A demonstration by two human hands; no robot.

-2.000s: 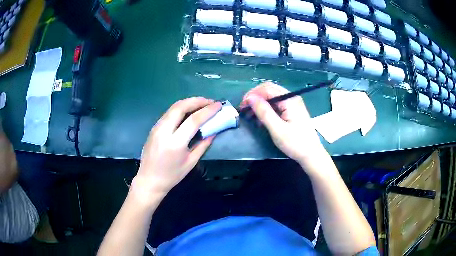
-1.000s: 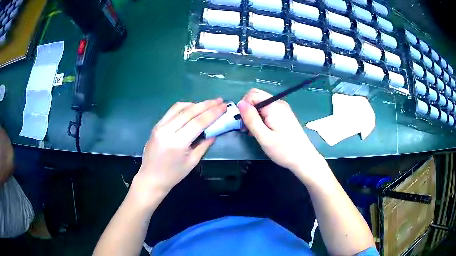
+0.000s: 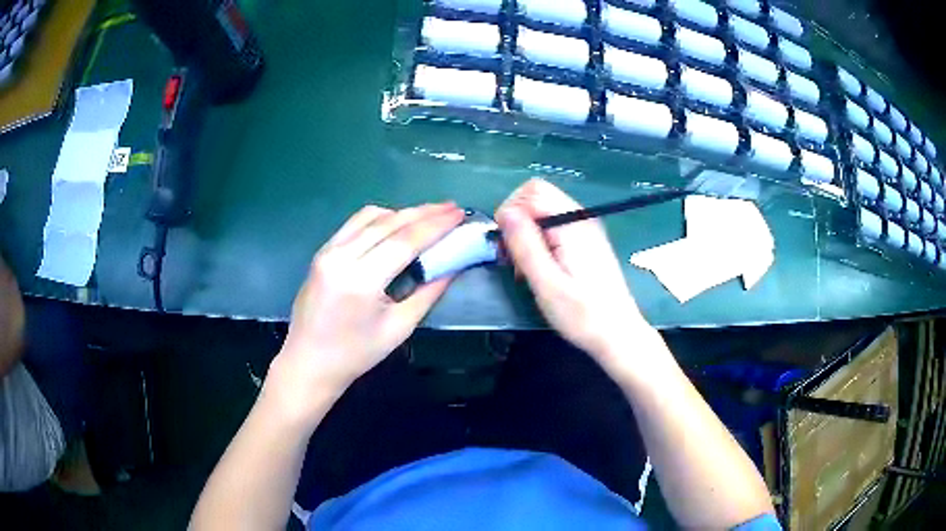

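My left hand [image 3: 358, 285] holds a white device housing [image 3: 454, 251] above the bench's front edge, fingers on top and thumb below. The housing's left end is dark. My right hand [image 3: 560, 270] holds a thin black stick tool [image 3: 622, 204] like a pen. The tool slants up to the right, and its lower end is at the housing's right end, where the contact point is partly hidden by my fingers. A white wiping cloth [image 3: 716, 249] lies on the green mat right of my right hand.
A clear blister tray [image 3: 488, 112] of white units stands beyond my hands, with another [image 3: 892, 230] at far right. A black heat gun [image 3: 213, 52], a corded handle [image 3: 171, 156] and a white paper strip [image 3: 81, 187] lie left. Another person's arm [image 3: 8, 311] shows at the left edge.
The black stick tool has tilted, first steeper and now flatter. The housing has turned slightly in my left hand. Both hands keep their holds.
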